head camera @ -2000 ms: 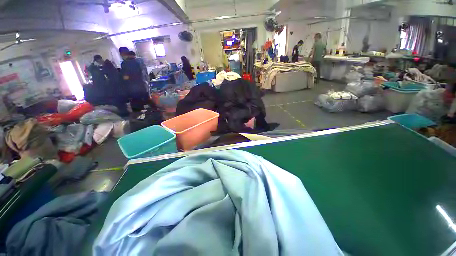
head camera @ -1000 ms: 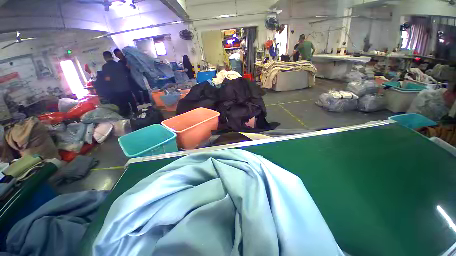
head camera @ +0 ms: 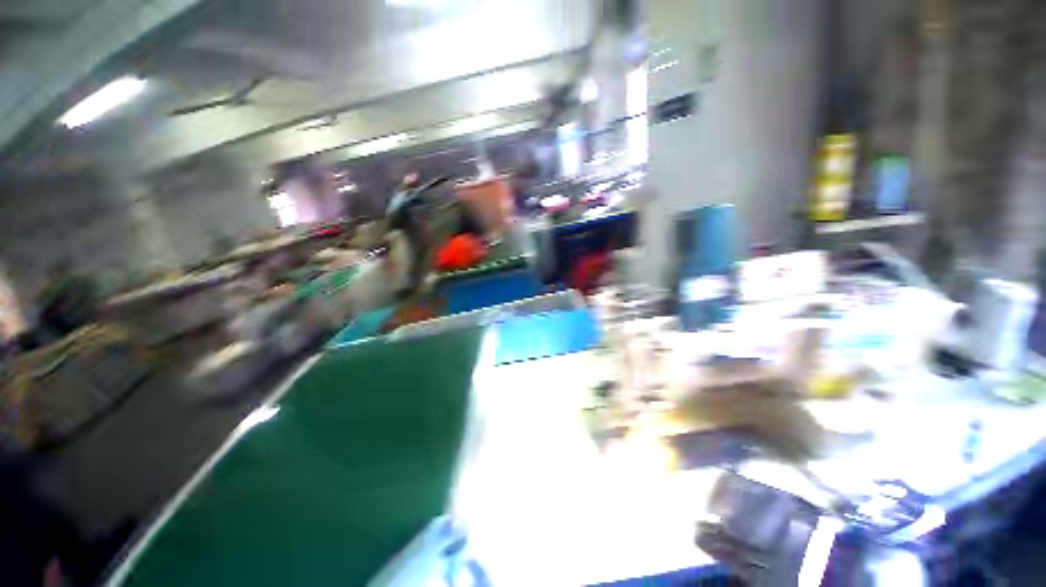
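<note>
The frame is strongly blurred. A small part of the light-blue fabric [head camera: 427, 562] shows at the bottom edge, where the green table meets the pale machine table [head camera: 539, 493]. A blurred cream and brown shape, apparently the sewing machine [head camera: 746, 401], stands on the pale table. A shiny metal piece [head camera: 889, 505] lies near the front edge at the right. A dark grey shape with a white stripe beside it is too blurred to name. I cannot make out either of my hands.
The green side table [head camera: 356, 459] is at the left. Behind the machine stands a teal upright box [head camera: 705, 264]. A yellow thread cone [head camera: 834, 178] and a smaller blue-green one [head camera: 891, 186] are on a rear shelf. A blurred person [head camera: 411, 229] is in the background.
My view has swung right, from the green table and room to the pale machine table. Most of the light-blue fabric pile has left the picture.
</note>
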